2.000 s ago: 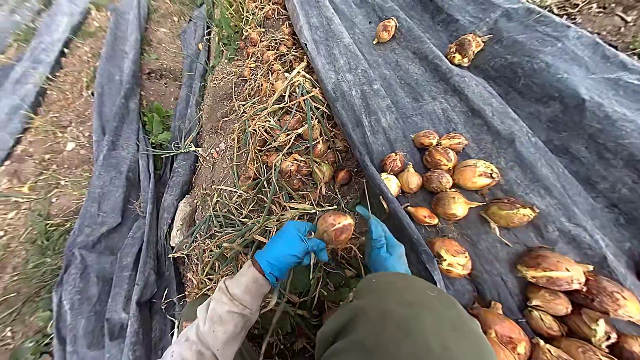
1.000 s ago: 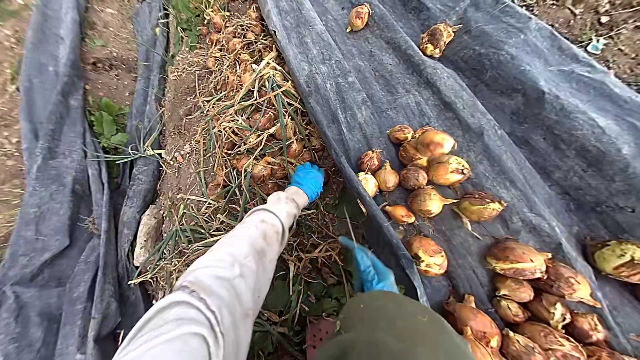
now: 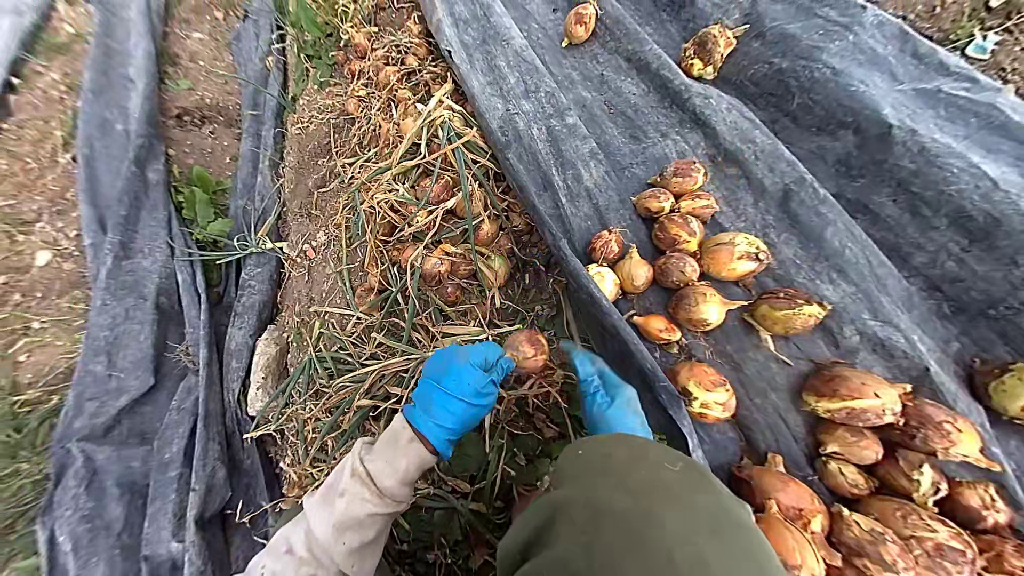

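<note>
Blue-gloved, my left hand (image 3: 460,392) grips an onion (image 3: 527,351) at its left side, by what looks like its neck. Just right of that onion, my right hand (image 3: 608,392), also in a blue glove, has its fingers apart from the thumb side; its fingertips are blurred, and whether it holds something small cannot be told. Beyond both hands, several onions lie among dried tops in a heap (image 3: 448,264) on the soil. To the right, more onions (image 3: 698,307) rest on dark sheeting, some with papery brown skins and short necks.
Dark woven ground sheeting (image 3: 552,136) borders the onion row on the right, with larger onions (image 3: 854,395) piled at lower right. Another sheet strip (image 3: 120,320) runs along the left, beside a pale stone (image 3: 267,370) and a leafy weed (image 3: 202,210).
My left hand has come back from the heap, where it reached a second ago, and now holds an onion near my right hand. One fewer onion-like shape shows in the upper cluster on the sheet.
</note>
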